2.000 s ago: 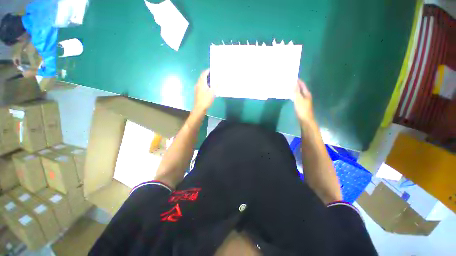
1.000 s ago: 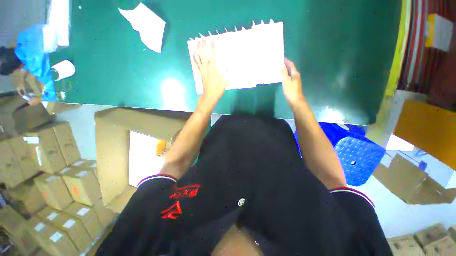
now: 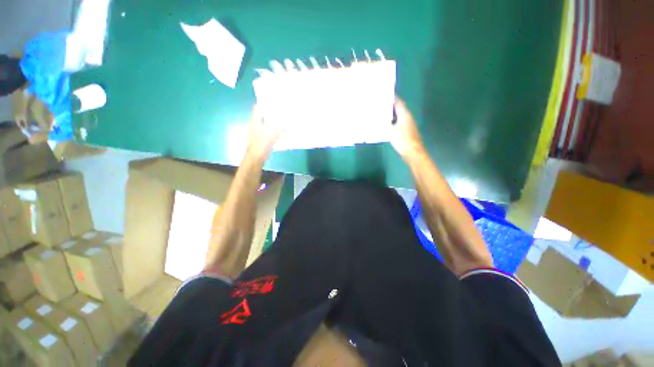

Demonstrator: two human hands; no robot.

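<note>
A row of white retail boxes [image 3: 326,106] looks like one block near the bench's front edge, with hang tabs standing along its far side. My left hand [image 3: 264,130] presses its left end and my right hand [image 3: 401,125] its right end, so the row is held between them. The fingers are partly hidden or washed out by glare. Whether the row touches the bench cannot be told. The large brown shipping carton [image 3: 148,233] stands open below the bench at the left, with a white block inside, partly covered by my left forearm.
Green bench [image 3: 473,86] with crumpled white paper [image 3: 219,51] and a white roll [image 3: 89,97]. A single box [image 3: 601,77] lies on the red striped surface at right. Blue stool [image 3: 502,244] and orange panel [image 3: 602,218] stand below. A person in blue [image 3: 46,75] and stacked cartons [image 3: 61,204] are at left.
My left hand has moved from the top of the row to its left end. The row has shifted slightly left and sits straighter. The view has also shifted a little.
</note>
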